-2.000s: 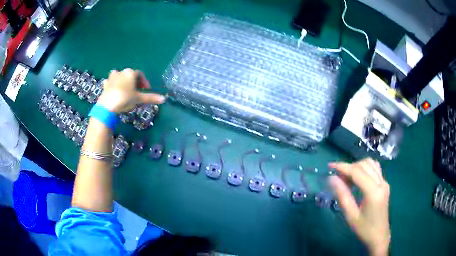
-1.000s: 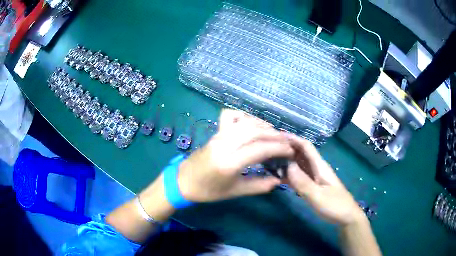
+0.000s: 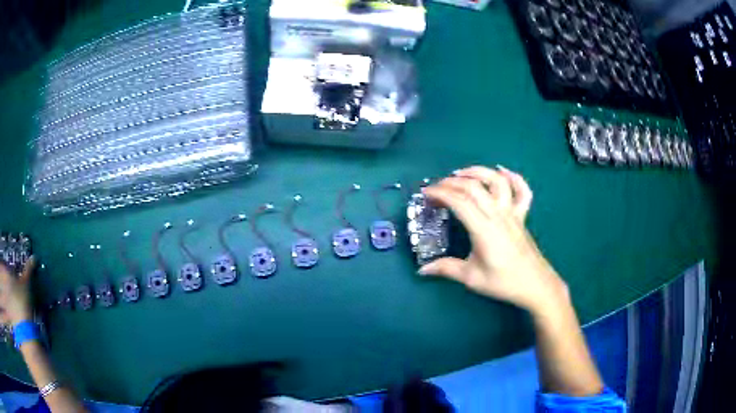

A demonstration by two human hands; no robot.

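A row of small round purple-grey parts lies across the bench in front of me, each with a thin curled dark lead ending in a tiny pale plug. At the row's right end my right hand spans a silver-grey module sub-assembly, thumb at its lower end and fingers at its upper end. The sub-assembly is at bench level. My left hand is at the far left, cut off by the picture's edge, over more sub-assemblies. Whether it grips one cannot be told.
Clear blister trays are stacked at the back left on the green bench. The white screw feeder stands behind the row. A black component tray with round metallic parts and a short row of metallic parts are at the back right.
The view has turned to the right. My hands, together over the row a second ago, are now far apart. My right hand is now around a sub-assembly at the row's right end.
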